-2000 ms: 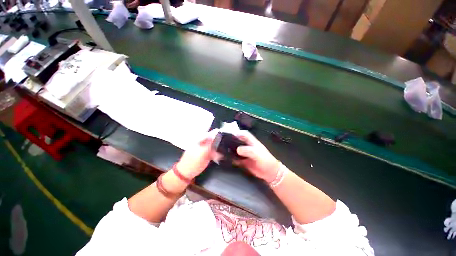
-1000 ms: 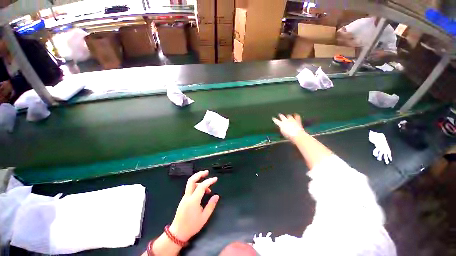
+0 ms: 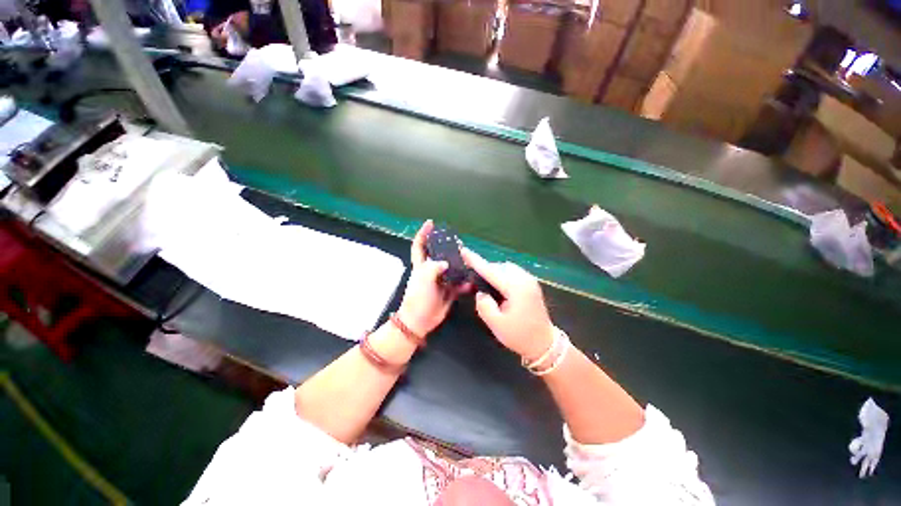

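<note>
A small black blocky device (image 3: 447, 249) is held between my two bare hands above the dark worktop, close to the conveyor's near edge. My left hand (image 3: 427, 292) grips it from the left. My right hand (image 3: 516, 304) holds its right side, with the fingers on a dark part that may be its cable. The fingers hide part of the device. A fanned stack of white bags (image 3: 296, 272) lies on the worktop left of my hands.
The green conveyor (image 3: 454, 173) runs beyond the worktop. It carries white bagged units (image 3: 605, 242), one standing farther back (image 3: 543, 153) and another at right (image 3: 842, 242). A white glove (image 3: 869, 437) lies at right. A grey-black box (image 3: 64, 153) is at left. A person sits beyond the belt.
My right hand has come back from over the belt, and both hands now hold the black device. The view has swung left. My left hand was empty before.
</note>
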